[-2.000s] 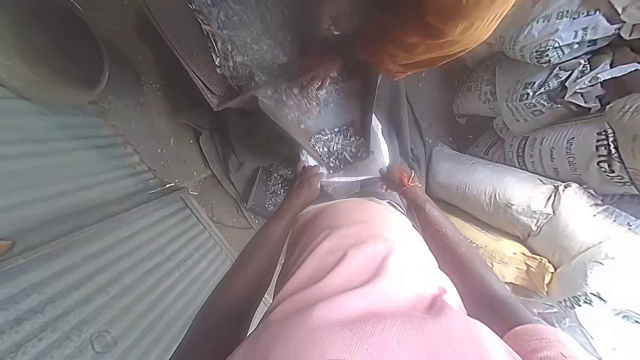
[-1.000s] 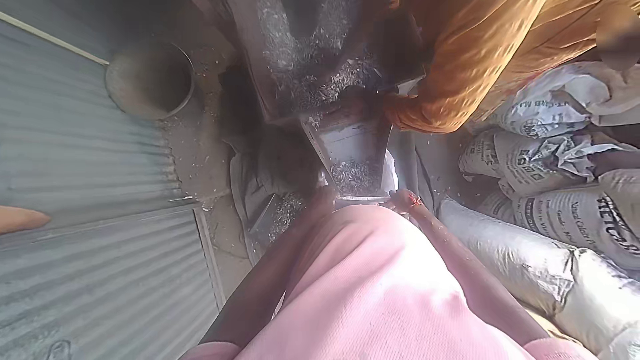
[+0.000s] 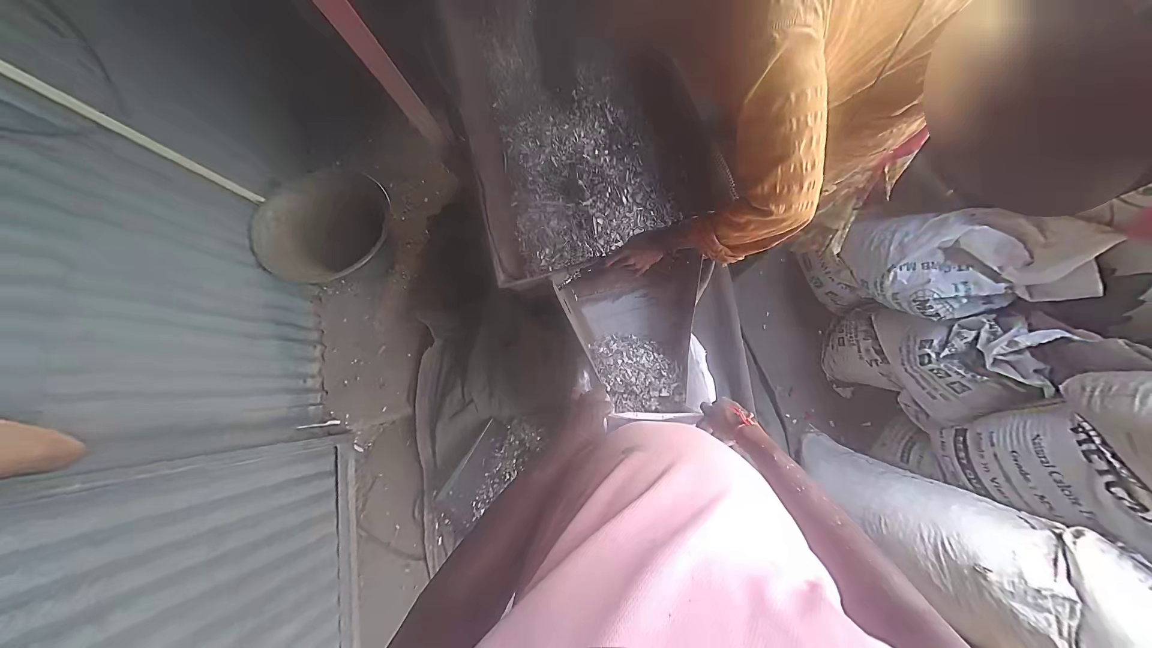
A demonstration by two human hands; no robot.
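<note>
A tapered metal chute (image 3: 621, 310) slopes from a large tray (image 3: 497, 225) of pale chips or flakes (image 3: 589, 171) down towards my body. More chips (image 3: 637, 371) lie in its narrow lower end. There my left hand (image 3: 591, 407), blurred, and my right hand (image 3: 727, 418), with red thread at the wrist, grip opposite sides of the mouth of a white sack (image 3: 654, 418). My pink shirt hides the rest of the sack. A co-worker's hand (image 3: 641, 252), in an orange sleeve, rests at the tray's lower edge, by the chute's top.
Printed sacks (image 3: 954, 360) are piled at the right, with a long white sack (image 3: 936, 513) lying nearer. A round bucket (image 3: 321, 227) stands at the left beside corrugated metal sheets (image 3: 162, 297). A smaller container of chips (image 3: 490, 472) sits left of my left forearm.
The co-worker's hand was over the chips in the chute's upper part two seconds ago and is now at the tray edge. That upper part now shows bare metal. My hands stay at the sack mouth.
</note>
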